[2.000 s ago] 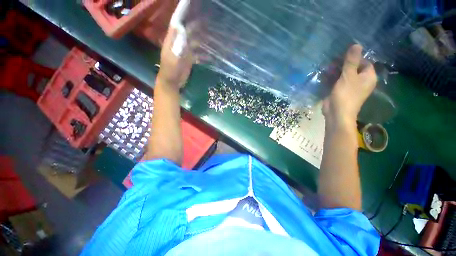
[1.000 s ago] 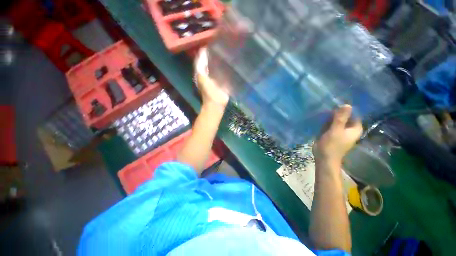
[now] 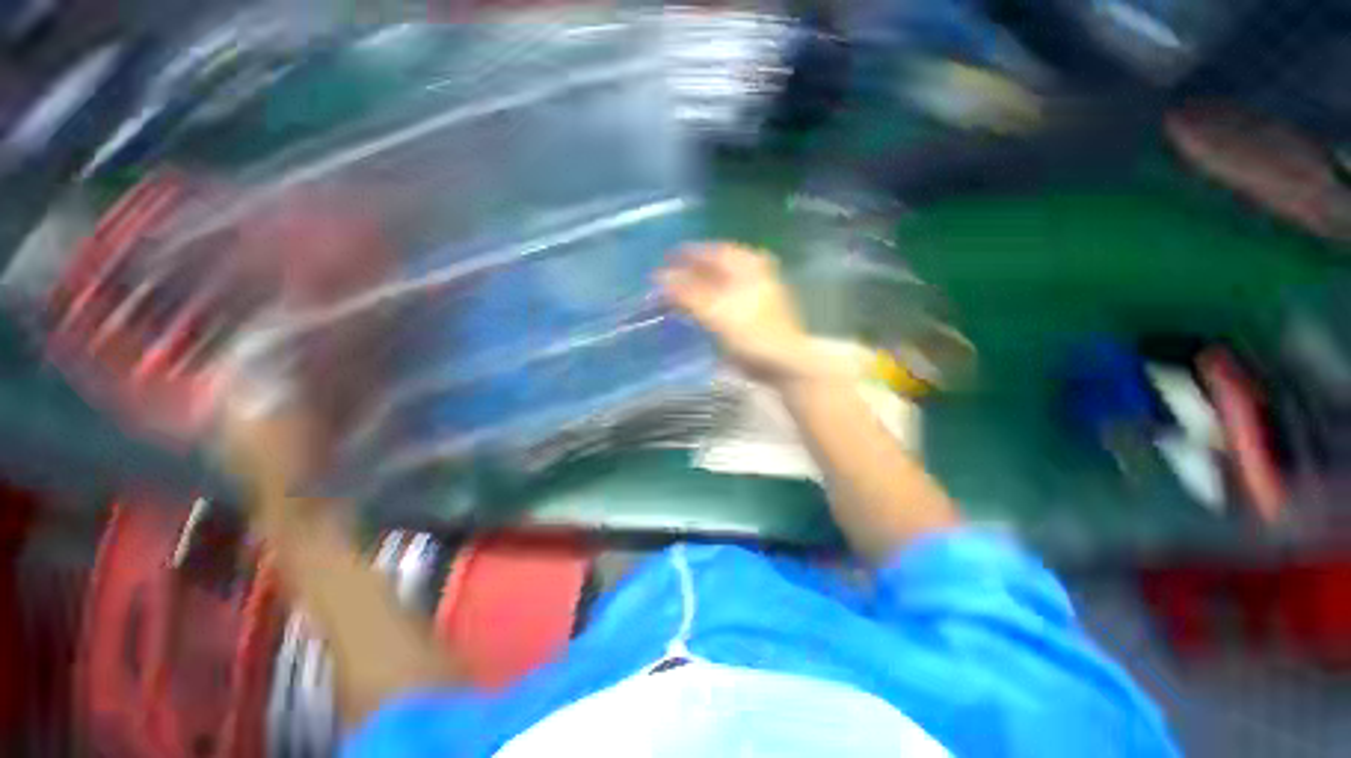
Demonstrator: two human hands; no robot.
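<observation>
A large clear blister tray (image 3: 504,252) is held up over the green bench, blurred by motion. My left hand (image 3: 264,407) is at its left edge, very blurred, with white on the fingers. My right hand (image 3: 741,304) holds its right edge, fingers on the rim. Part of a cream paper form (image 3: 756,433) shows below my right wrist. The pile of tiny parts is blurred or hidden by the tray.
An orange-red parts bin (image 3: 141,319) is on the bench at left. Lower bins (image 3: 511,600) lie below the near edge. A yellow holder (image 3: 899,373) is right of my right wrist. A blue box (image 3: 1111,382) is farther right on the green bench (image 3: 1037,267).
The view has turned and blurred. Both hands and the tray have shifted left in the picture. Both hands stay at the tray's edges.
</observation>
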